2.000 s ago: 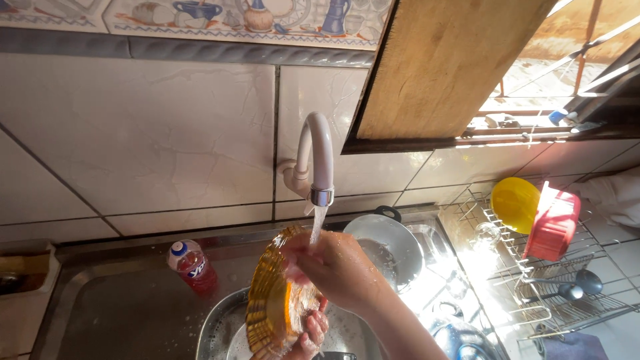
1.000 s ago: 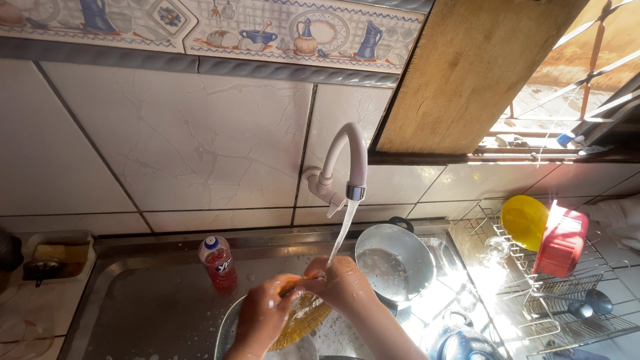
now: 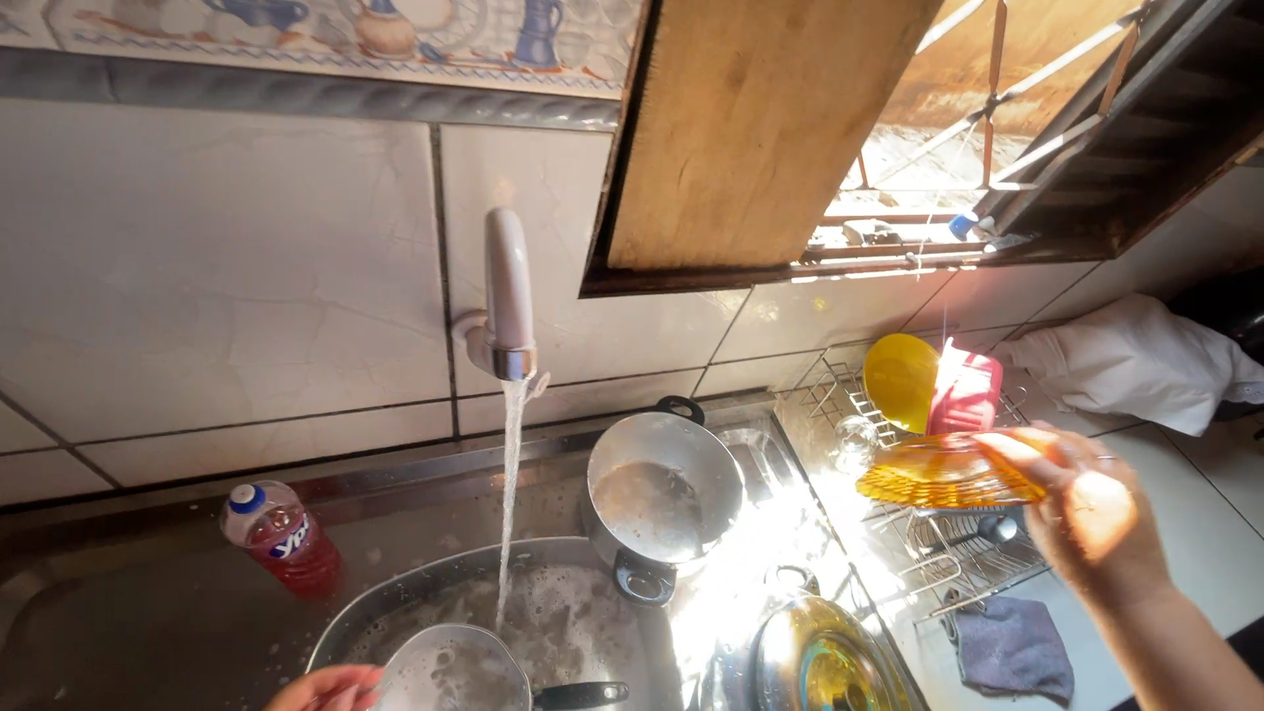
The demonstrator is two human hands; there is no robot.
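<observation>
My right hand (image 3: 1096,504) grips an amber glass plate (image 3: 948,472) by its rim, above the wire dish rack (image 3: 948,563). At the bottom edge of the view, my left hand (image 3: 331,688) has its fingertips against the side of a small metal pan (image 3: 454,671) with a black handle, which sits in the sink basin (image 3: 346,612). Most of my left hand is out of view, so its hold is unclear. Water runs from the white faucet (image 3: 509,286) into the basin, where soapy water lies.
A bottle of red dish soap (image 3: 281,538) stands left of the basin. An aluminium pot (image 3: 662,489) and a glass lid (image 3: 829,657) are at its right. The rack bears a yellow plate (image 3: 901,380) and a pink container (image 3: 966,390). A grey cloth (image 3: 1012,647) hangs at the rack's front.
My right hand has carried the amber plate from under the faucet to the right, over the rack. My left hand has let go of the plate and is now at the lower left.
</observation>
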